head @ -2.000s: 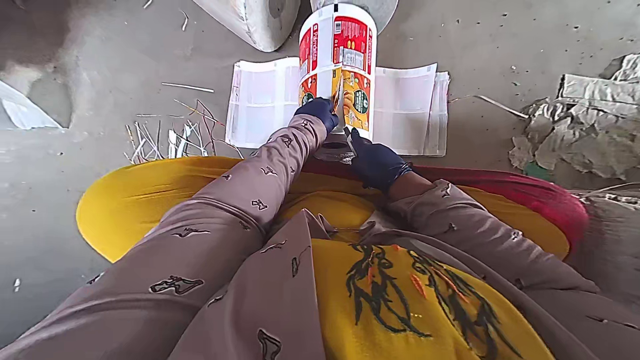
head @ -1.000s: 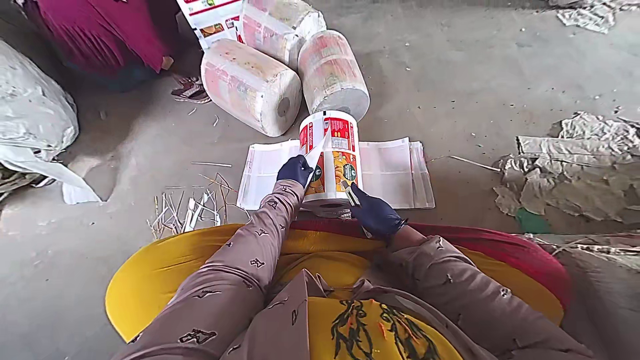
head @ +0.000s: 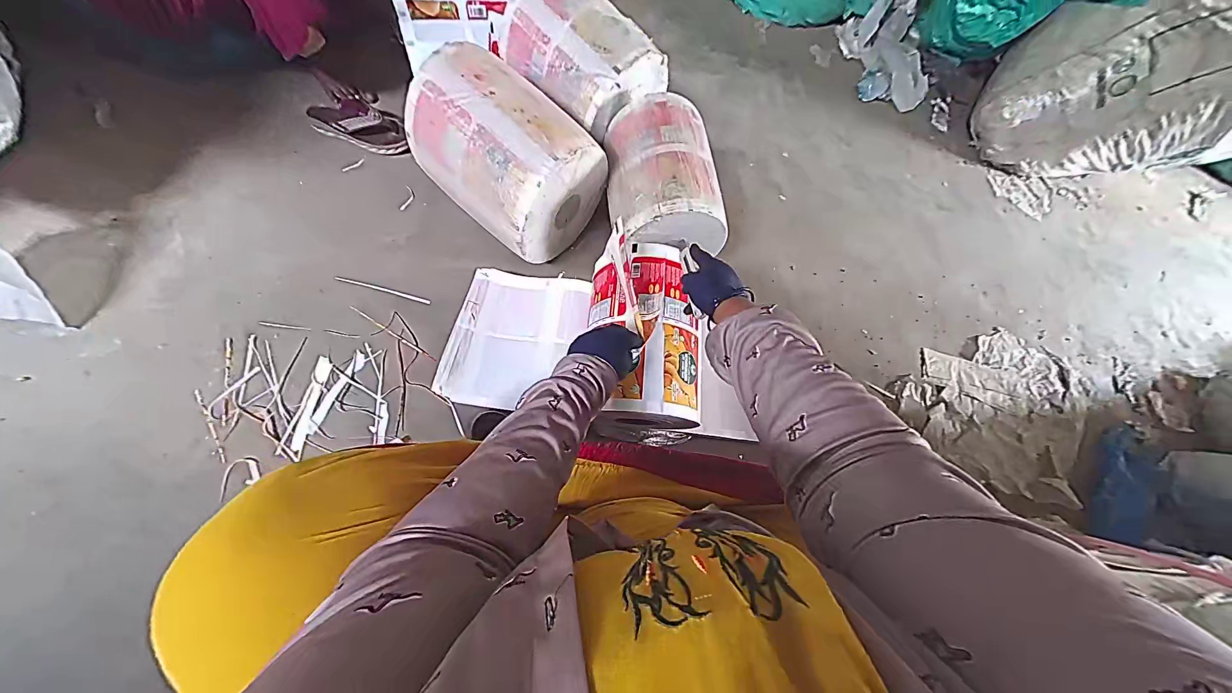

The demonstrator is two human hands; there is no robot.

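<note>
A roll of printed red and orange packaging film lies in front of me on white sheets. My left hand, in a dark glove, is closed on a thin strip of film lifted from the roll's near left side. At the roll's far right edge, my gloved right hand grips a small pale object, possibly a blade or tool; its kind cannot be told.
Several wrapped film rolls lie beyond. Cut strips are scattered at left, crumpled sheeting at right. A person's foot in a sandal is at upper left. A stuffed sack stands at upper right.
My right hand has moved from the roll's near right side to its far right edge. A strip now stands up from the roll at my left hand. The view has shifted.
</note>
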